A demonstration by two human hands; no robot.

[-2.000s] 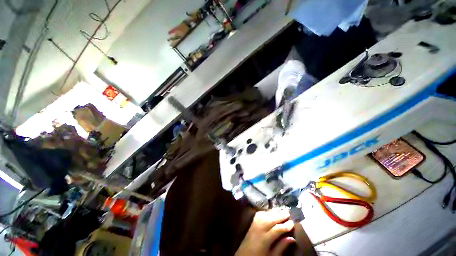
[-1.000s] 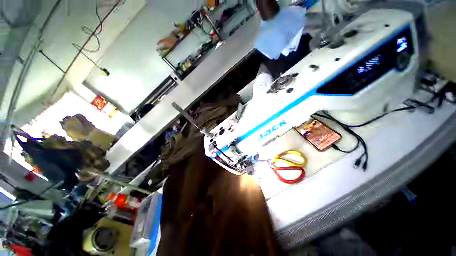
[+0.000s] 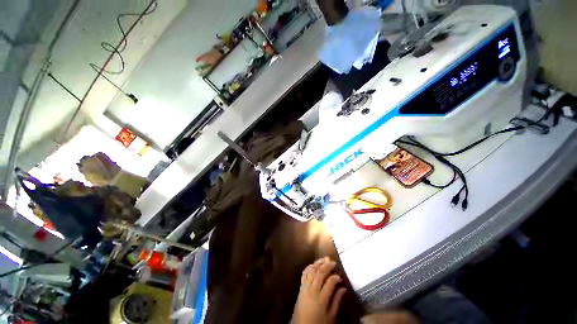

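Dark brown fabric [image 3: 253, 253] lies on the tabletop left of the needle area and hangs toward the bottom edge. The white sewing machine [image 3: 373, 136] has a blue stripe; its lamp lights the cloth beside the presser foot [image 3: 314, 207]. My left hand [image 3: 319, 292] rests on the cloth below the needle area, fingers slightly bent and apart, gripping nothing that I can see. My right hand [image 3: 389, 316] is blurred and cut off by the bottom edge; its fingers are hidden. Scissors with yellow and red handles [image 3: 370, 207] lie right of the needle.
A smartphone [image 3: 405, 167] with black cables lies under the machine arm. A blue-edged tray [image 3: 195, 285] and an orange-red bottle [image 3: 155, 259] are on the left. Behind are piled brown cloth [image 3: 237, 183], a long pale table [image 3: 190, 161] and light blue cloth [image 3: 350, 44].
The view has swung so more of the machine shows. My left hand, at the needle two seconds ago and out of view one second ago, is back, lower on the cloth. My right hand has appeared at the bottom edge.
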